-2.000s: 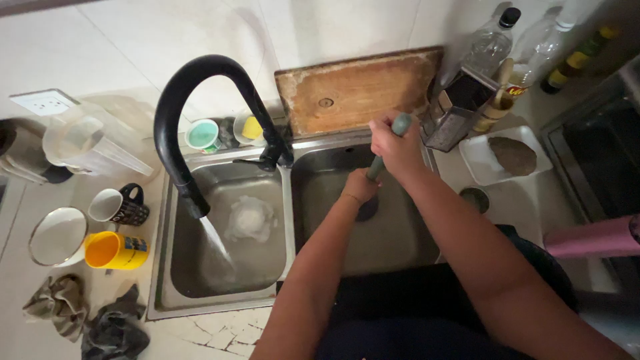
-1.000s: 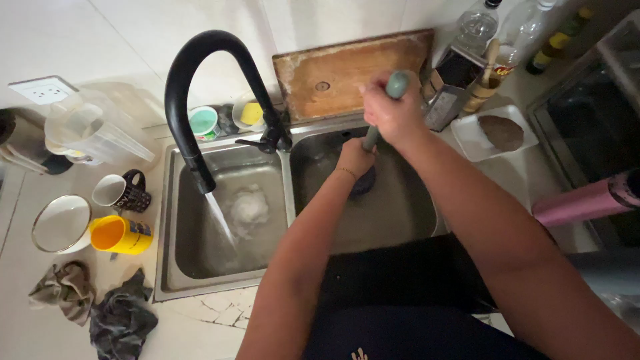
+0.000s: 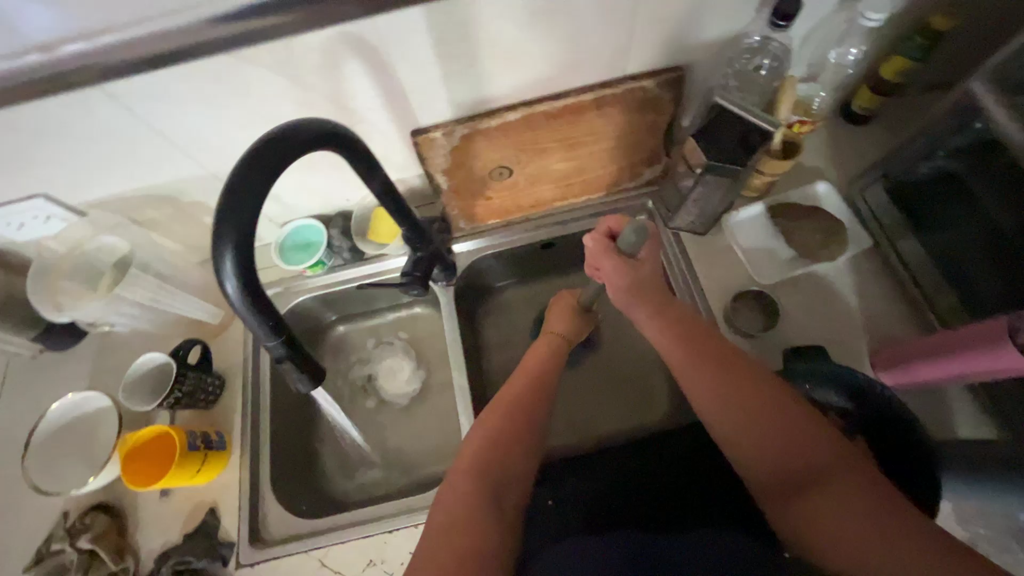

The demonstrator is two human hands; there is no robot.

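Both my hands are closed around a grey-green handle (image 3: 590,294) over the right basin (image 3: 640,384) of a steel double sink. My right hand (image 3: 624,264) grips its upper end, with the rounded tip showing above the fist. Lower down, my left hand (image 3: 570,316) holds the same shaft. A dark round head (image 3: 580,352) at the bottom, partly hidden by my left hand and wrist, looks like a plunger cup. Water runs from the black faucet (image 3: 300,368) into the left basin (image 3: 320,472), where whitish foamy water (image 3: 396,372) lies around the drain.
A wooden board (image 3: 560,152) leans on the wall behind the sink. Left are a patterned mug (image 3: 196,376), yellow mug (image 3: 180,456), white bowl (image 3: 72,444) and cloths (image 3: 88,544). Right stand a metal box grater (image 3: 716,168), bottles (image 3: 756,68), white tray (image 3: 752,248) and pink bottle (image 3: 948,352).
Both hands keep their hold on the handle, and the water keeps running. The view has shifted, with more of the wall above the sink now showing.
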